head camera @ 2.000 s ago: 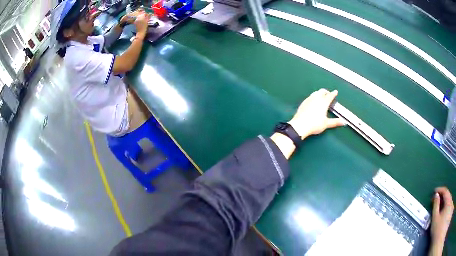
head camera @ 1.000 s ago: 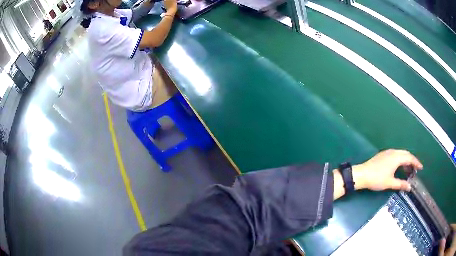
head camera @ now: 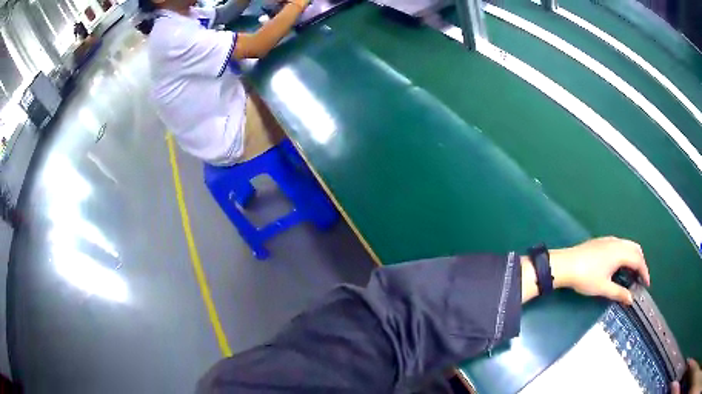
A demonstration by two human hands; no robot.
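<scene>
My left hand (head camera: 604,269), with a black band on the wrist, grips the upper end of a long narrow grey housing (head camera: 656,327) between thumb and fingers, at the lower right. Small holes or marks run along the housing's face. My right hand (head camera: 690,381) is cut off by the right edge; its fingertips touch the housing's lower end. The housing lies along the far edge of a clear tray (head camera: 633,346) with a row of rounded pockets. A bright white overexposed area (head camera: 589,365) fills the rest of the tray.
A glossy green bench (head camera: 431,177) runs away to the upper left. Long white strips (head camera: 596,123) divide green lanes beyond it. A metal post (head camera: 470,25) stands at the top. A person in a white shirt (head camera: 202,85) sits on a blue stool (head camera: 269,196) at the bench's left edge.
My left hand has moved from the housing farther up the bench to the tray's far edge, where a housing is now held at both ends. The view has shifted.
</scene>
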